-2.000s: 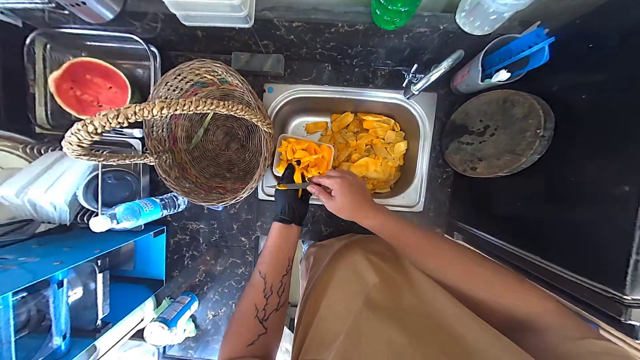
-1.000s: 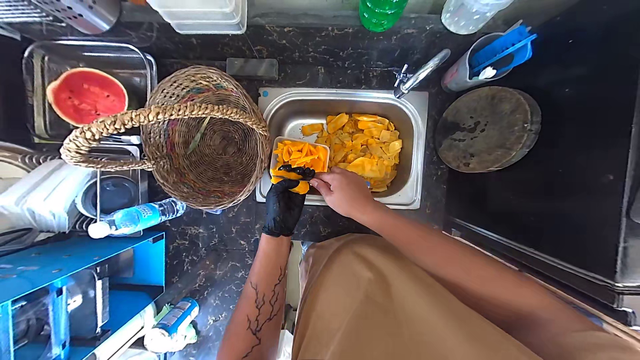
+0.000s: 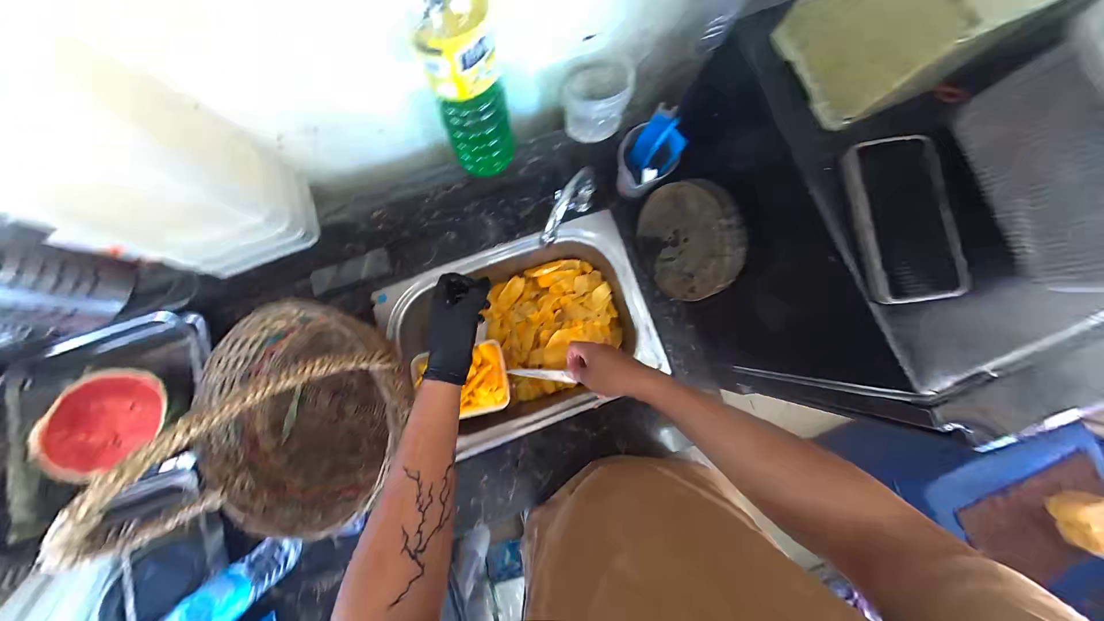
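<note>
My left hand [image 3: 455, 323], in a black glove, reaches over the left part of the steel sink [image 3: 640, 302]; its fingers are bent, and whether they hold anything cannot be made out. Under its wrist sits a square white container [image 3: 507, 405] filled with orange-yellow fruit pieces [image 3: 485, 379]. My bare right hand [image 3: 604, 368] is closed on a knife [image 3: 545, 374], whose blade points left toward the container. Behind the knife, many yellow-orange peels or slices [image 3: 556, 310] cover the sink's middle and right.
Left of the sink stands a wicker basket [image 3: 302, 423] with a rope-like handle, then a cut watermelon [image 3: 102, 423] in a tray. A faucet [image 3: 569, 203], a green-based bottle [image 3: 479, 129], a plastic cup [image 3: 597, 99] and a round board [image 3: 693, 240] line the back and right.
My left hand has moved from the front of the container to farther back over the sink. The orange piece it held a second ago no longer shows in it. The view has turned and shifted strongly.
</note>
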